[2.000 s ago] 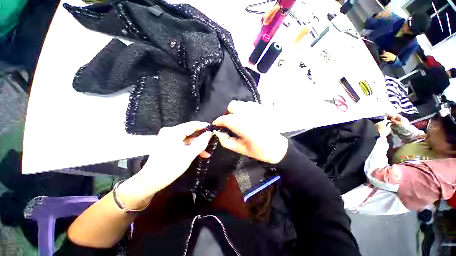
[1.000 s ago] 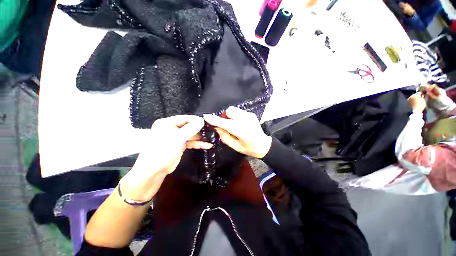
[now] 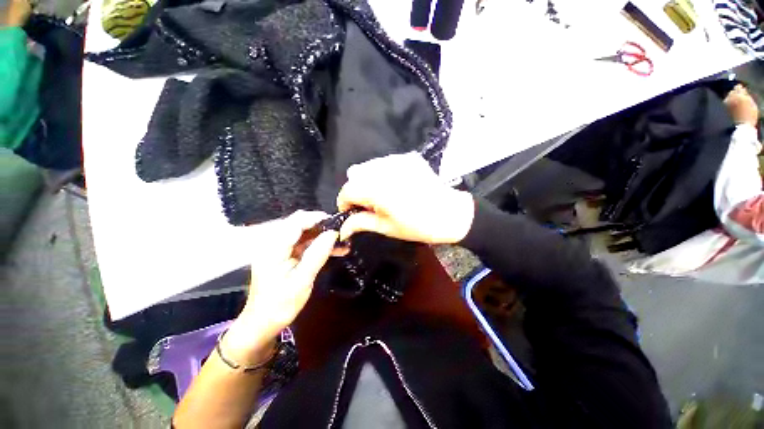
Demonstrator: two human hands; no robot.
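A dark tweed jacket lies on the white table, its smooth black lining turned up beside the glittery braid trim. Its near trimmed edge hangs over the table's front edge above my lap. My left hand pinches this edge from the left, thumb and fingers around the trim. My right hand pinches it from the right, its fingertips close to my left fingertips. The hands are bare. No needle or thread can be made out.
Red-handled scissors, a dark bar and a yellow-olive roll lie far right on the white table. A purple stool and blue-rimmed basket flank my knees. A person's sleeve shows at right.
The view has shifted, so the thread cones are now cut off at the top. My hands have changed their pinch on the trimmed edge and its hanging part is bunched lower down.
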